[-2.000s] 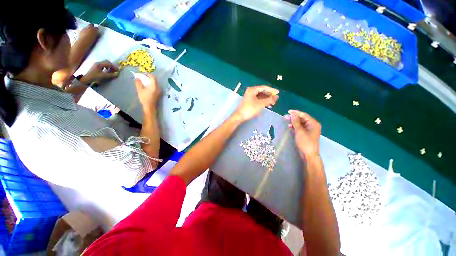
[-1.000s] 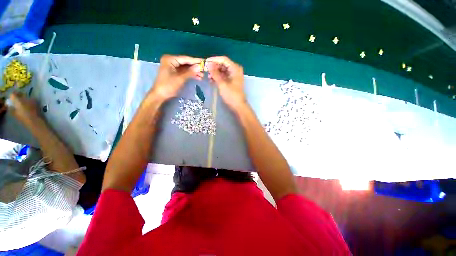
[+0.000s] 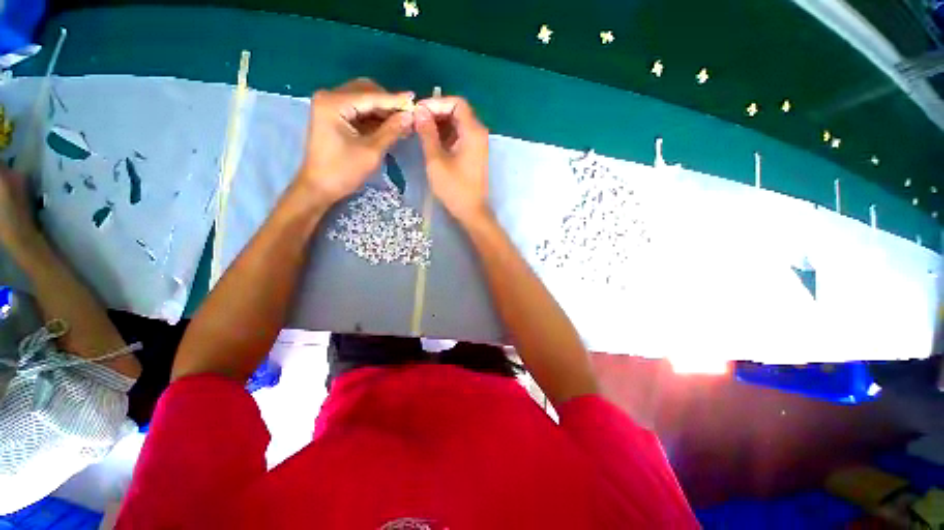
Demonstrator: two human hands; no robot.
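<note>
My left hand (image 3: 357, 140) and my right hand (image 3: 451, 150) are bare and meet fingertip to fingertip above the far edge of the bench. A small yellow part (image 3: 408, 105) is pinched between thumb and finger of my left hand. My right fingertips touch its right side; whether they hold a tiny white part is too small to tell. A loose pile of small white parts (image 3: 381, 228) lies on the grey bench covering below my hands, beside a narrow tan strip (image 3: 420, 295).
A green conveyor belt (image 3: 518, 83) beyond the bench carries pale yellow parts (image 3: 657, 68), spaced singly. A larger pile of white parts (image 3: 600, 223) lies to the right. Other strips (image 3: 230, 155) cross the bench. Dark green patches (image 3: 135, 180) and a neighbour's arm (image 3: 62, 280) are at left.
The view has swung right and down from the neighbour and blue bins. My hands, apart two seconds ago, came together around the yellow part and stay together.
</note>
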